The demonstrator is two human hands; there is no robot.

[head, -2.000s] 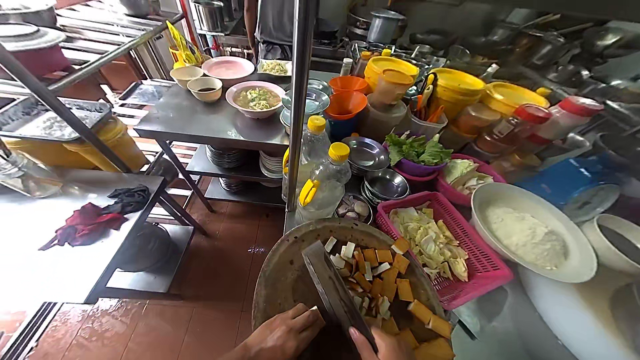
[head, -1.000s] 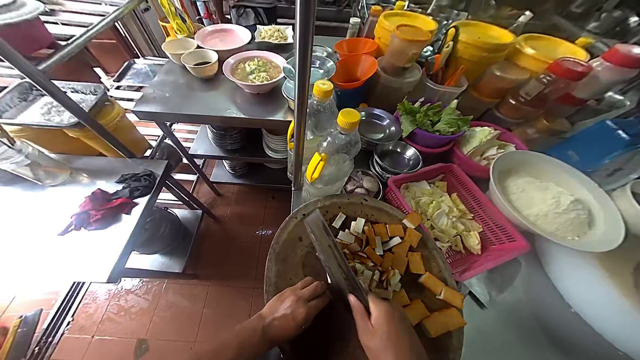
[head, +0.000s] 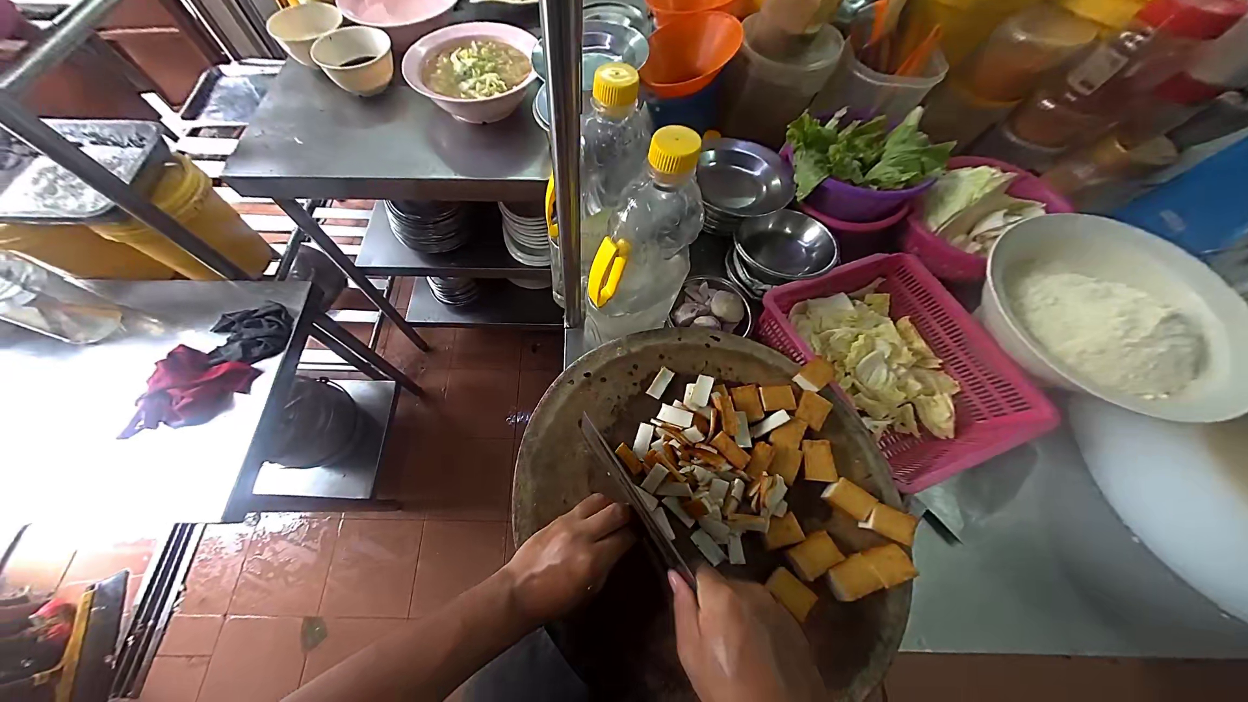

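Note:
My right hand (head: 741, 629) grips a cleaver (head: 634, 497), its blade slanting up to the left over a round chopping board (head: 585, 390). Beside the blade's left face, my left hand (head: 575, 556) has its fingers curled; whether a piece lies under them is hidden. Small slices of white and orange-brown tofu-like food (head: 721, 468) are heaped to the right of the blade. Thicker uncut blocks (head: 873, 570) lie near the board's right edge.
A pink plastic basket (head: 975, 390) of cut cabbage touches the board's right side. A white bowl of flour-like powder (head: 1102, 312) stands beyond it. Plastic bottles with yellow caps (head: 653, 224) and a vertical metal post (head: 563, 146) stand behind the board.
The view has moved nearer the board. Both hands stay by the cleaver, and the small slices have spread lower beside its blade.

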